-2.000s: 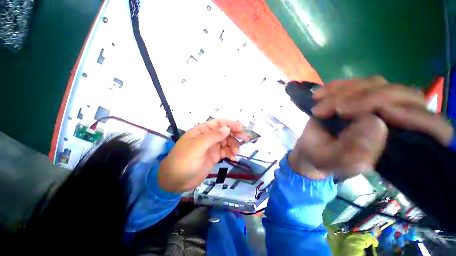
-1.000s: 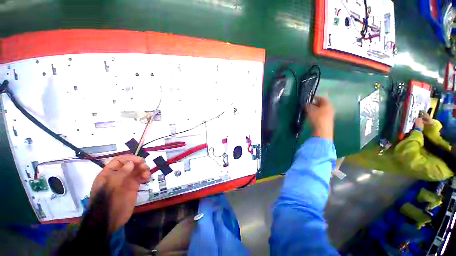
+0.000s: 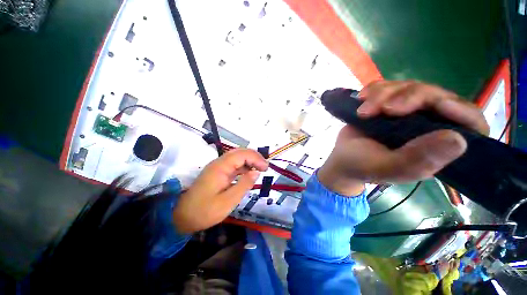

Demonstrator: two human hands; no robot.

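The white panel (image 3: 173, 86) lies in front of me with a black cable harness (image 3: 196, 75) across it. My right hand (image 3: 404, 132) is closed around a thick black screwdriver (image 3: 370, 118), raised close to the camera over the panel's right part. The screwdriver's bit cannot be made out. My left hand (image 3: 219, 187) is over the lower middle of the panel, its thumb and finger pinching the end of a thin yellow-orange wire bundle (image 3: 287, 147). Red leads (image 3: 284, 171) with black tape (image 3: 266, 186) lie beside and below it.
An orange-red border (image 3: 341, 43) surrounds the panel on the green bench (image 3: 416, 34). A small green circuit board (image 3: 110, 128) is at the panel's left. A black cord hangs at right. Another carrier board (image 3: 501, 98) is at the right edge. A person's yellow sleeve (image 3: 420, 282) shows lower right.
My right hand has picked up the black screwdriver from the bench and brought it over the panel. My left hand still pinches the yellow-orange wires. The camera view has tilted and come closer.
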